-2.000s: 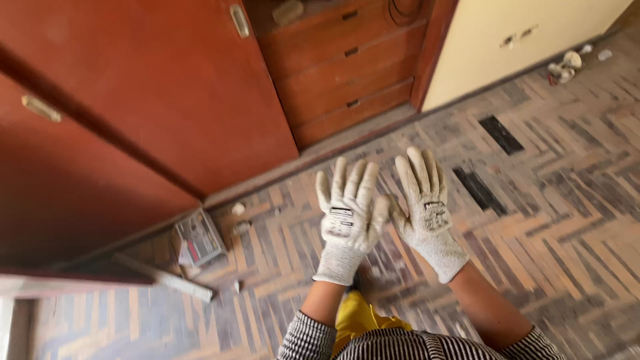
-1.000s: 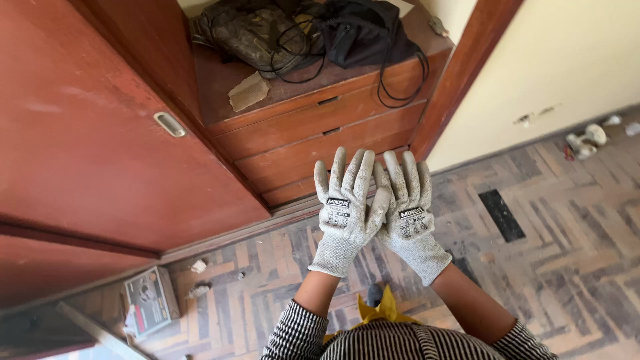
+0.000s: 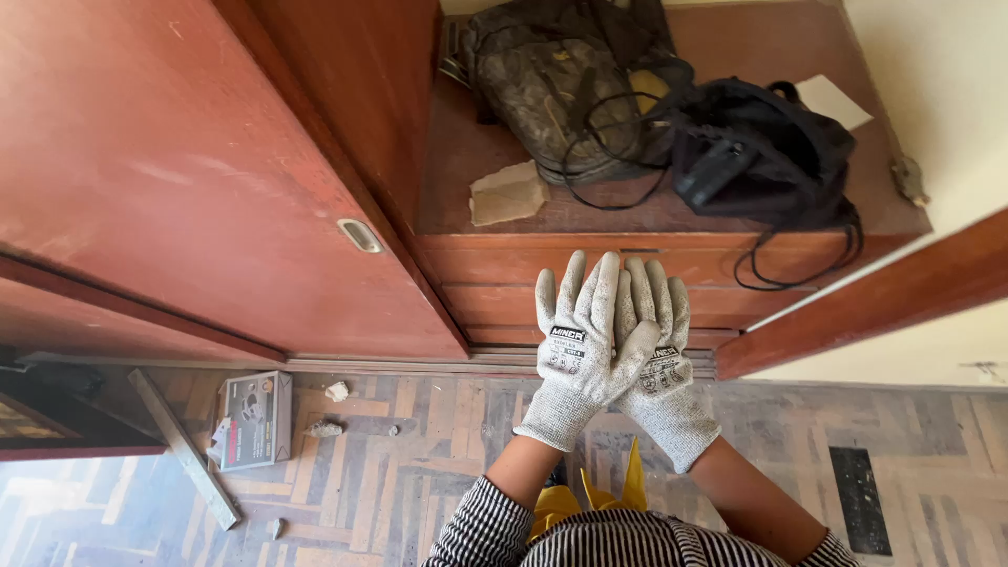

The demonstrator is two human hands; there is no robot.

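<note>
My left hand (image 3: 591, 339), in a grey speckled knit work glove, is raised with its back to the camera and fingers apart. Its thumb overlaps my right hand (image 3: 661, 354), which wears a matching glove and sits partly behind it. Neither hand holds anything. Beyond the fingertips are the wooden drawers (image 3: 504, 303) of a built-in wardrobe. On the wardrobe shelf (image 3: 453, 189) above them lie a dark patterned backpack (image 3: 559, 94) and a black drawstring bag (image 3: 764, 150) with loose cords.
A red-brown sliding door (image 3: 197, 197) with a recessed pull (image 3: 361, 235) stands at left. On the parquet floor lie a printed box (image 3: 256, 417), a long flat strip (image 3: 185, 453) and bits of rubble (image 3: 324, 428). A torn cardboard piece (image 3: 508, 193) rests on the shelf.
The two gloved hands were apart two seconds ago and now overlap. The view has shifted toward the wardrobe shelf, bringing the bags into sight.
</note>
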